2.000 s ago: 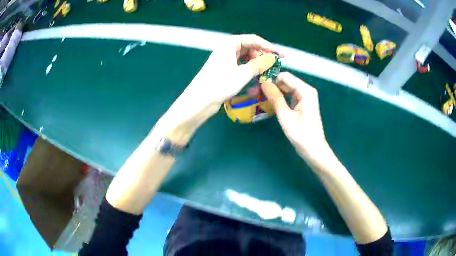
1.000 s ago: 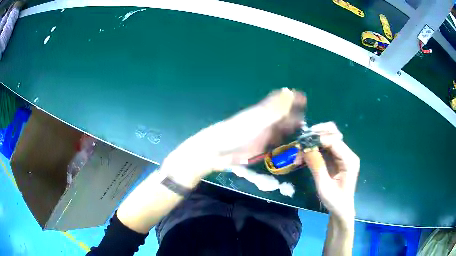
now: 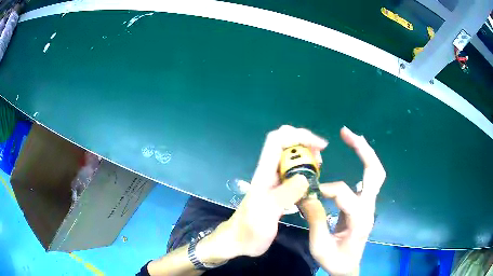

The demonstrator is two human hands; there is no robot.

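Note:
A yellow housing shell (image 3: 294,154) is held upright in my left hand (image 3: 270,199), above the near part of the dark green worktop (image 3: 178,86). Its yellow end face with small dark slots faces up. My left thumb presses on the dark circuit board at the shell's near side. My right hand (image 3: 351,210) has its thumb and a finger at the board's edge (image 3: 312,183), with the other fingers spread. My fingers hide most of the board and the inside of the shell.
A pale rail (image 3: 302,33) and grey upright (image 3: 446,46) divide the worktop from the belt, where a flat yellow piece (image 3: 397,18) lies. An open cardboard box (image 3: 121,199) stands on the blue floor at lower left. White marks show near the worktop's front edge.
The shell has turned from lying open with its blue cell showing to upright. My left hand has moved from above to grip around it. My right hand has stayed at the board.

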